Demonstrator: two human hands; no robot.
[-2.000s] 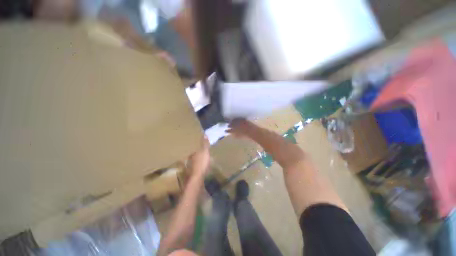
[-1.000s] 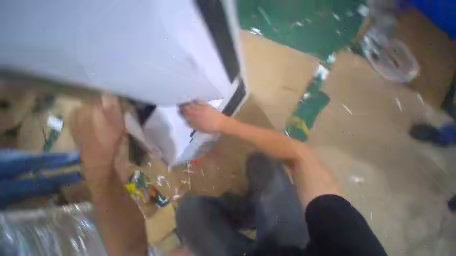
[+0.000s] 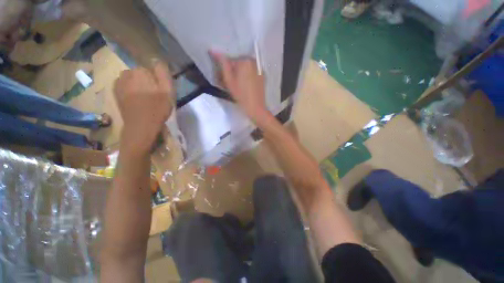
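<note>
The large printed carton (image 3: 271, 33), white with black bands, stands in front of me at the top centre. Its white end flap (image 3: 204, 124) hangs at the near end, with a dark gap above it. My left hand (image 3: 145, 91) is curled at the carton's left edge; the grip is blurred and I cannot tell if it holds the cardboard. My right hand (image 3: 240, 80) lies against the white face near the gap, with one finger extended. Whether it grips anything is unclear.
Film-wrapped stack (image 3: 44, 215) at lower left. One person's blue-clad legs (image 3: 44, 119) are at left, another's dark blue legs (image 3: 420, 215) at right. Brown cardboard sheets (image 3: 331, 110) cover parts of the green floor. Clear plastic (image 3: 450, 138) and a blue object (image 3: 486, 72) are at right.
The carton has shifted right in view and looks more upright. Both hands appear higher and further right; my right hand has moved from the flap to the white face. Dark blue legs have come in at right.
</note>
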